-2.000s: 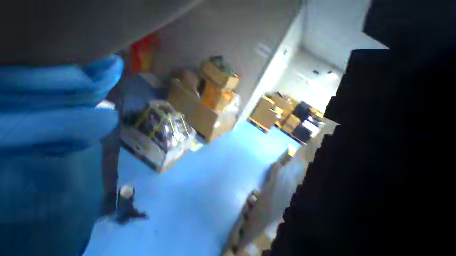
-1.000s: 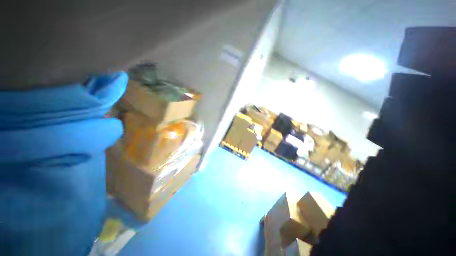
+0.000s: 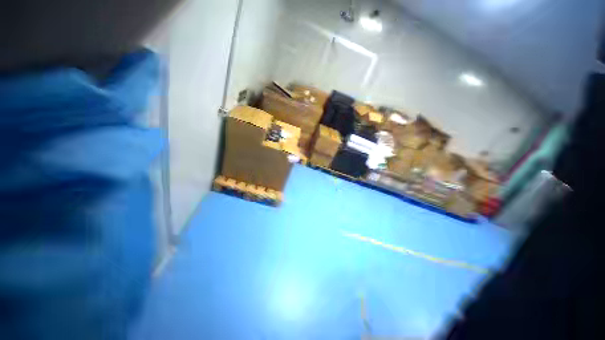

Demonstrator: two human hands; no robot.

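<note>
A tall stack of black trays [image 3: 557,265] fills the right edge of the head view, dark and blurred, with a stepped edge. It stands close to the camera and is cut off by the picture's edge. A blue smock sleeve [image 3: 73,199] fills the left side. Neither of my hands can be made out, so no grip on the stack shows.
Brown cartons [image 3: 255,149] stand on a wooden pallet [image 3: 249,190] beside a pale wall edge. More cartons [image 3: 408,146] and black items [image 3: 349,163] line the back wall. The blue floor [image 3: 292,252] carries thin yellow lines [image 3: 418,254]. A pale green thing is at right.
The view has moved further into the room and turned. The near cartons on the left and the open cartons at the bottom have left the picture. The back-wall cartons look larger. The black stack still fills the right.
</note>
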